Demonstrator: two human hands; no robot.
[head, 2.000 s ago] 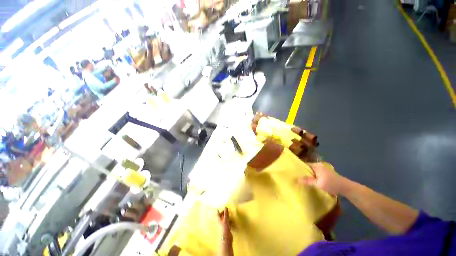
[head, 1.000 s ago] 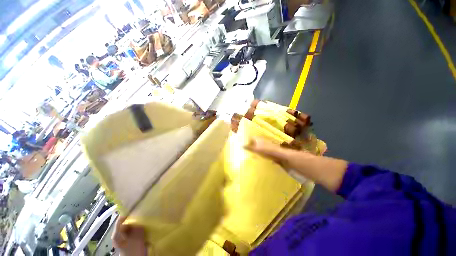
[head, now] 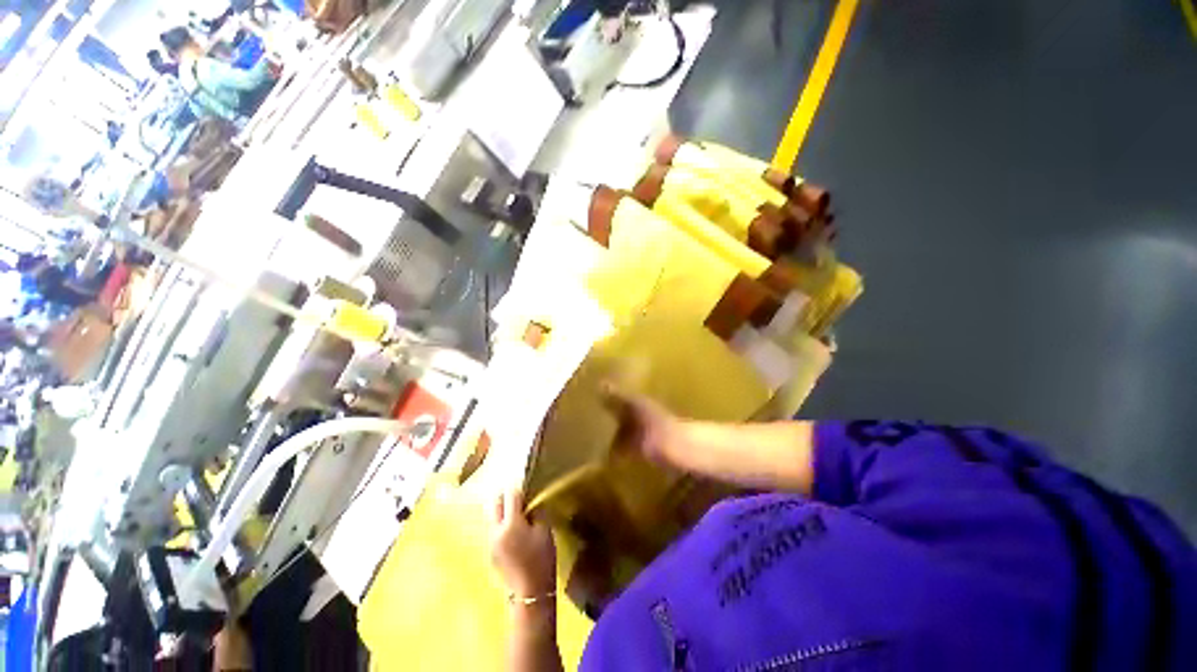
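A yellow panel [head: 683,335] with brown trim lies partly folded on the table in front of me. My left hand [head: 524,549] holds its folded edge at the lower middle. My right hand [head: 639,427] is on the panel to the right, its fingers partly hidden and blurred, so its grip is unclear. Overlapping stacked bundles [head: 709,217] of yellow folds with brown ends lie beyond, at the upper right. Another yellow panel [head: 427,591] hangs or lies at the lower left, below my left hand.
A sewing machine [head: 282,381] with a curved white tube [head: 282,462] and a red plate [head: 423,418] stands left. A yellow thread cone [head: 355,322] is near it. A person [head: 217,76] sits far off at upper left. Dark floor [head: 1024,263] with a yellow line lies right.
The opened panel raised at the left has come down and folded over in front of me. My left hand has moved right, my right hand slightly down. The view has tilted downward.
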